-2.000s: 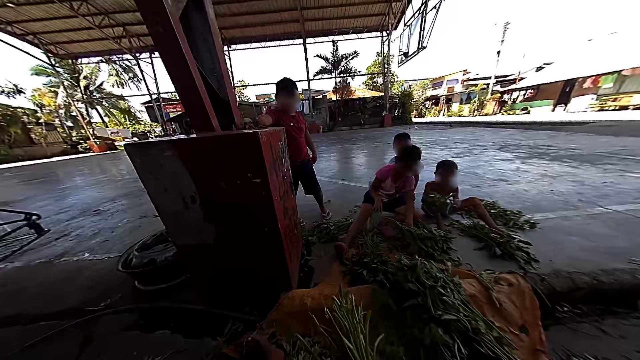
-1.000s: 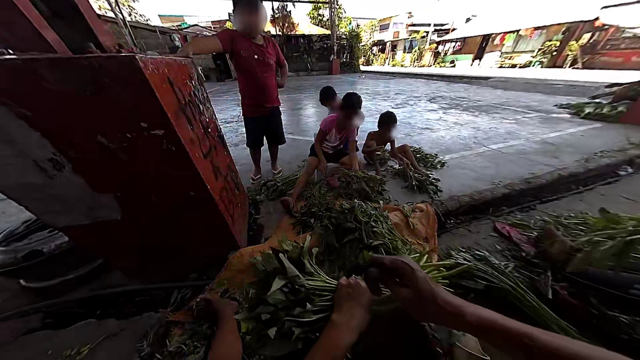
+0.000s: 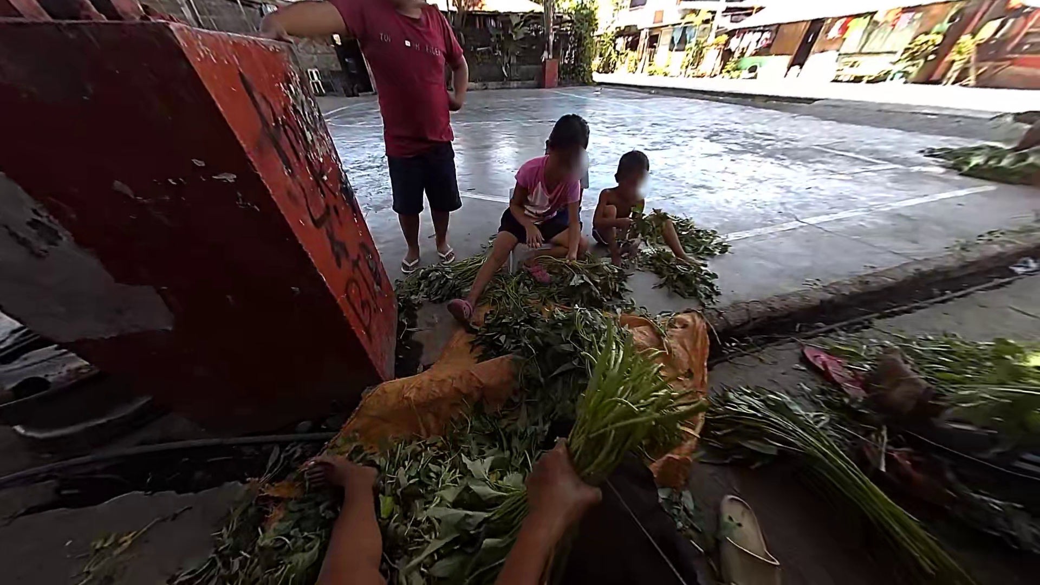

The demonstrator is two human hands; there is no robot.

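Observation:
My left hand [image 3: 561, 489] is closed around a thick bunch of green leafy stems [image 3: 621, 398], cut ends up and leaves hanging down below the fist. My right hand is not in view. Beneath the bunch, a heap of leafy greens [image 3: 455, 496] spreads over an orange woven sack [image 3: 439, 402]. A bare foot [image 3: 345, 473], seemingly my own, rests on the left of the heap. Dark cloth lies just right of my left hand.
A red-painted concrete block [image 3: 162, 203] stands at left. Beyond the sack, one person stands and others sit among greens [image 3: 682, 252]. Long stems [image 3: 829, 455] lie at right, near a beige slipper [image 3: 743, 540] and a red slipper [image 3: 833, 366]. A gutter runs along the court's edge.
My right hand, at the bunch beside my left one a second ago, has left the view. The bunch now stands more upright in my left hand. The view has tilted down since the first frame.

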